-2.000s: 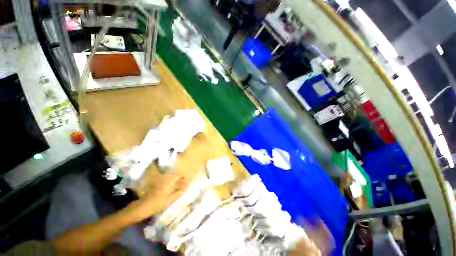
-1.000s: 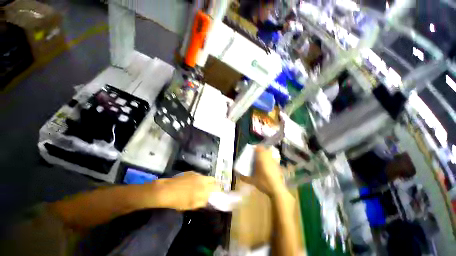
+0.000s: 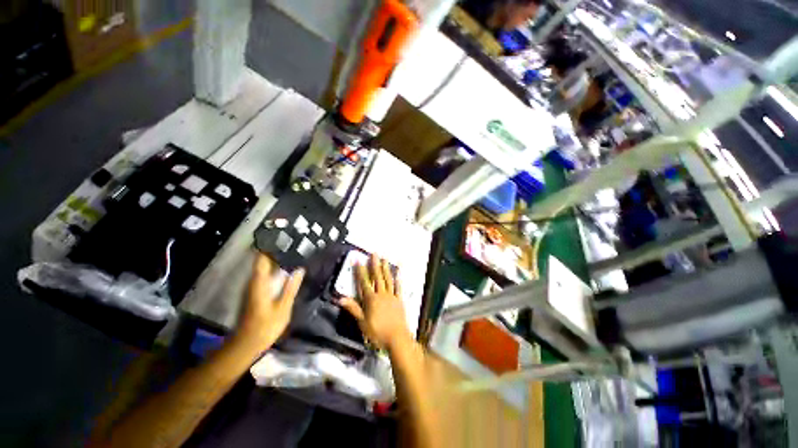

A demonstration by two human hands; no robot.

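Note:
My right hand (image 3: 381, 302) lies with fingers spread on a white piece (image 3: 351, 273) on the dark base of the machine. My left hand (image 3: 269, 306) is at the near edge of a black fixture plate (image 3: 273, 241) with small pale squares. Something whitish shows between its thumb and fingers; I cannot tell if it is held. A second black fixture plate (image 3: 131, 229) with pale pieces and a thin white cord lies on the left of the white machine table. A white unit with crumpled clear film (image 3: 317, 371) lies below my hands.
The orange screwdriver head (image 3: 378, 59) stands behind the middle plate. Crumpled clear film (image 3: 96, 290) lies along the left front edge. The press, with its red-brown pad (image 3: 490, 345) and silver cylinder (image 3: 691, 317), is at the right. A person's head (image 3: 516, 12) shows at the top.
The view has shifted slightly. My right hand has moved from near the press to the machine's dark base. My left hand has moved left to the middle plate's edge.

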